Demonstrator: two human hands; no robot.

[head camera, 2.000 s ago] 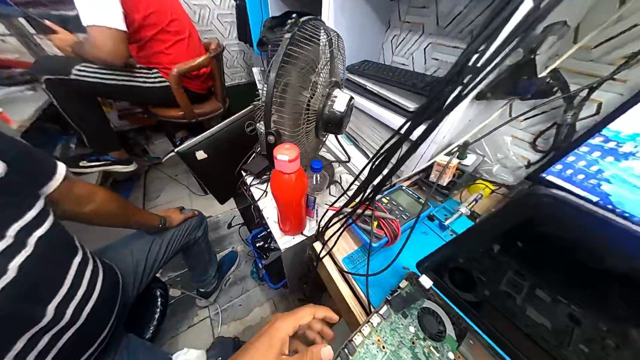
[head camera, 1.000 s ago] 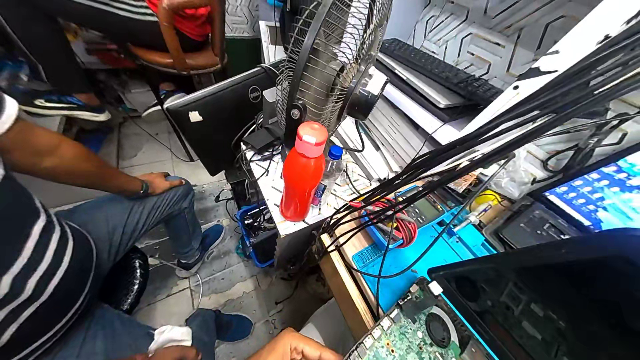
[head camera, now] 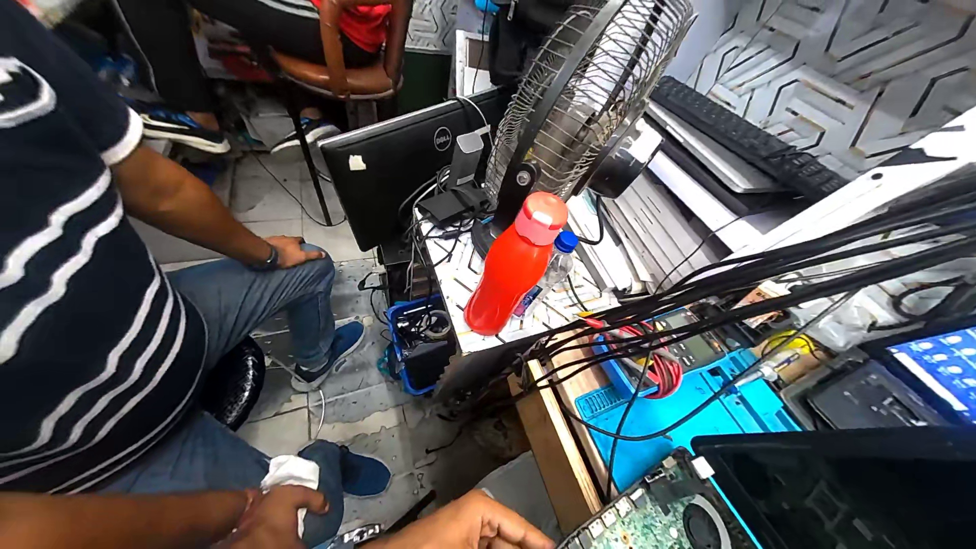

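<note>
At the bottom edge, my left hand [head camera: 476, 524] is only partly in view, its fingers bent and pointing right, close to the left edge of a green laptop circuit board [head camera: 637, 526]. Whether it holds anything is cut off from view. A metal watch band [head camera: 354, 536] shows by the wrist. The board carries a round black fan [head camera: 705, 522] and lies beside a dark laptop screen panel [head camera: 846, 484]. Beneath and behind them spreads a blue work mat [head camera: 656, 435]. My right hand is out of view.
A red bottle [head camera: 511, 274] stands by a blue-capped bottle [head camera: 563, 263] and a fan [head camera: 579, 107]. Black cables [head camera: 732, 278] cross above the multimeter [head camera: 690, 343]. A seated person in a striped shirt [head camera: 84, 290] is at left; another person's hand [head camera: 286, 511] holds white cloth [head camera: 291, 474].
The view has swung down and left. The hand with the white cloth has come further into view at the bottom. My left hand stays near the board.
</note>
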